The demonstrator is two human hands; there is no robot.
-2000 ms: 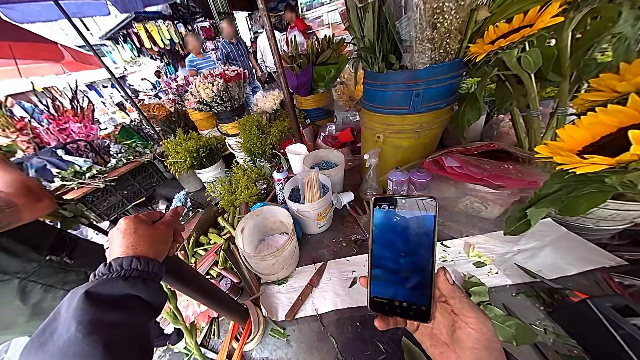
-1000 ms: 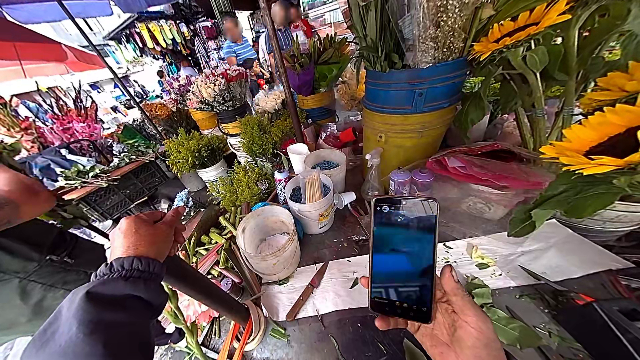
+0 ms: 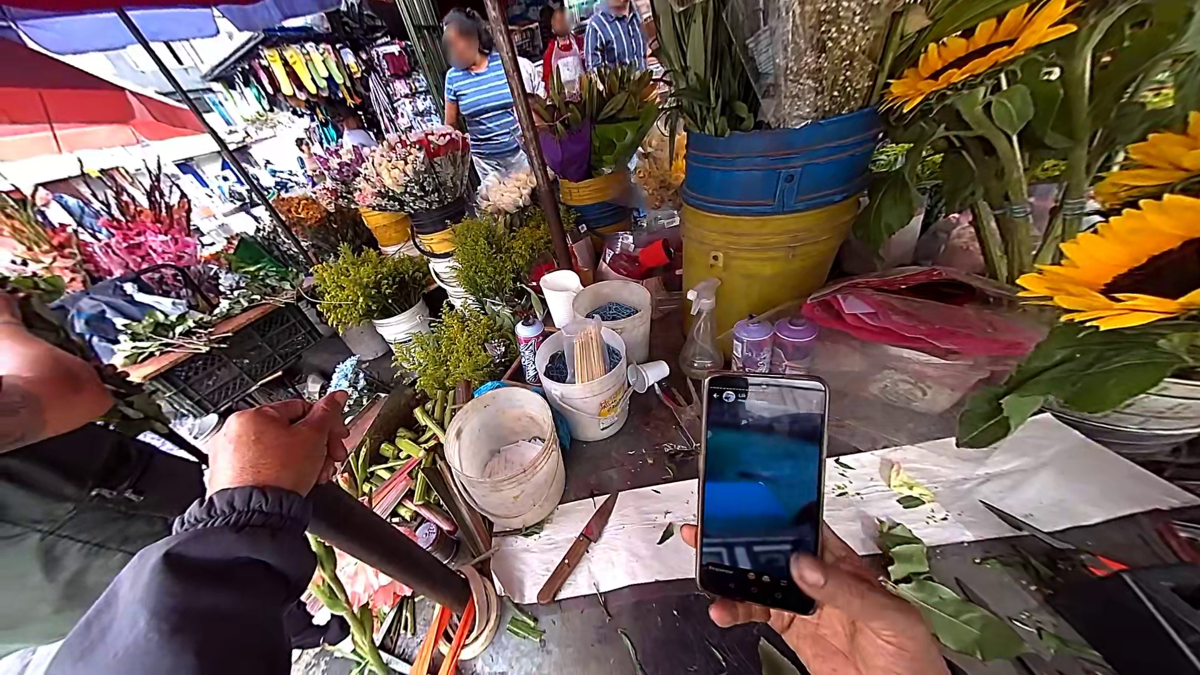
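Observation:
My right hand [image 3: 844, 600] holds a smartphone [image 3: 761, 492] upright over the table, its lit screen facing me and the thumb at its lower edge. At the left, my left hand [image 3: 277, 441] is closed with thumb and forefinger pinched near a small pale-blue flower sprig [image 3: 349, 377]; whether it grips the stem cannot be told. A knife [image 3: 579, 548] with a brown handle lies on white paper [image 3: 647, 530], left of the phone. Behind it stand an empty-looking white bucket [image 3: 506, 459] and a white pail [image 3: 586, 389] with wooden sticks.
A blue bucket [image 3: 778, 164] sits atop a yellow one [image 3: 764, 253], behind a spray bottle [image 3: 701, 328]. Sunflowers [image 3: 1125, 262] lean in at right. Cut stems and a dark pole [image 3: 384, 548] are at lower left. Another person's arm [image 3: 42, 384] is at the left edge; people stand behind.
The picture on the phone's screen has changed. In the background, people have shifted position. Both of my hands stay about where they were.

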